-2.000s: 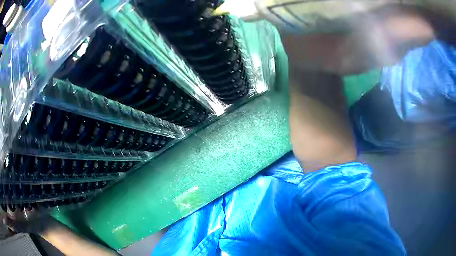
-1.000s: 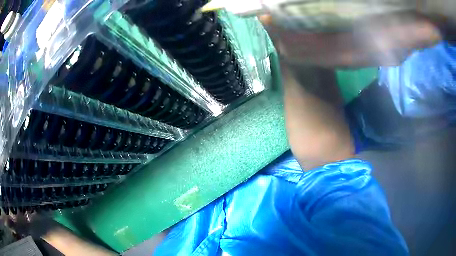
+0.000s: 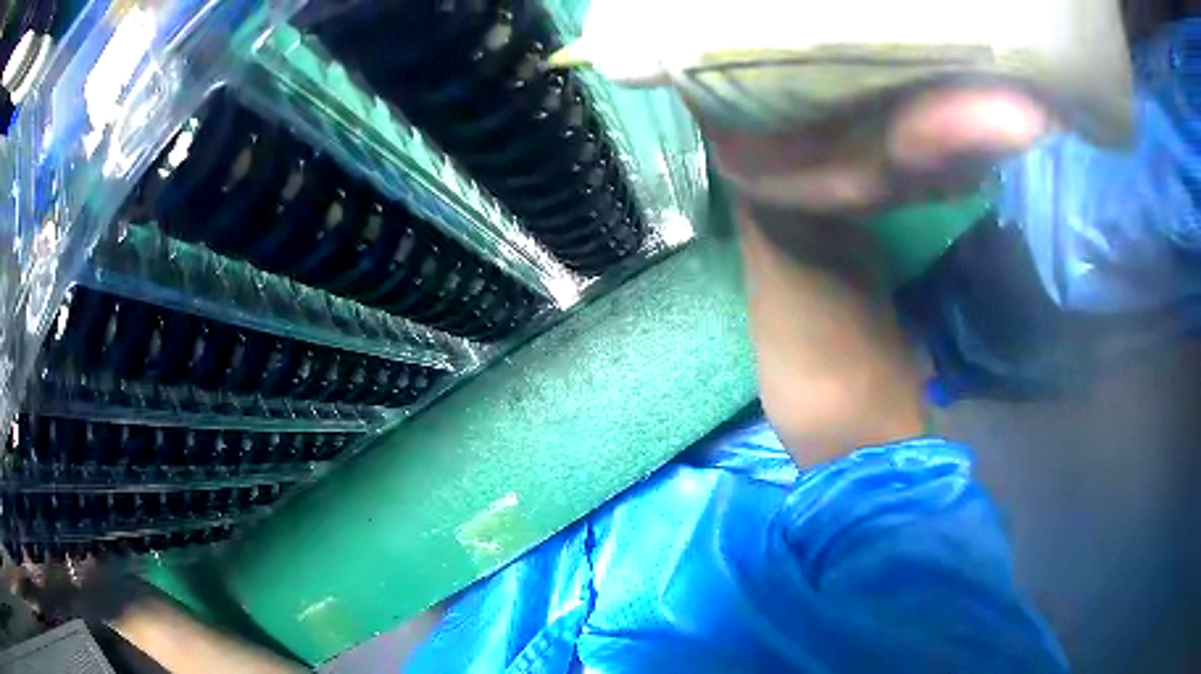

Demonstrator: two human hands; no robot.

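Note:
A clear plastic tray (image 3: 569, 279) with several rows of glossy black round parts (image 3: 329, 211) fills the left and upper left. My right hand (image 3: 856, 152) grips a white bottle (image 3: 896, 33) at the top, blurred and partly cut off. The bottle's thin pale-yellow tip points left, over the black parts of the row nearest my right hand; whether it touches them cannot be told. My left hand (image 3: 59, 589) is dark and small at the lower left, at the tray's corner, and holds it there; its fingers are partly hidden.
A green mat (image 3: 527, 421) lies under the tray, with pale marks near its front edge. A white cap (image 3: 26, 63) shows beyond the tray at upper left. A grey ridged object (image 3: 59, 652) is at the lower left. A blue sleeve of another person (image 3: 1100, 231) is at the right.
My right hand has turned and shifted the bottle, so more of its white body shows lower in the view. The tip stays over the same row. My left hand and the tray look nearly unchanged.

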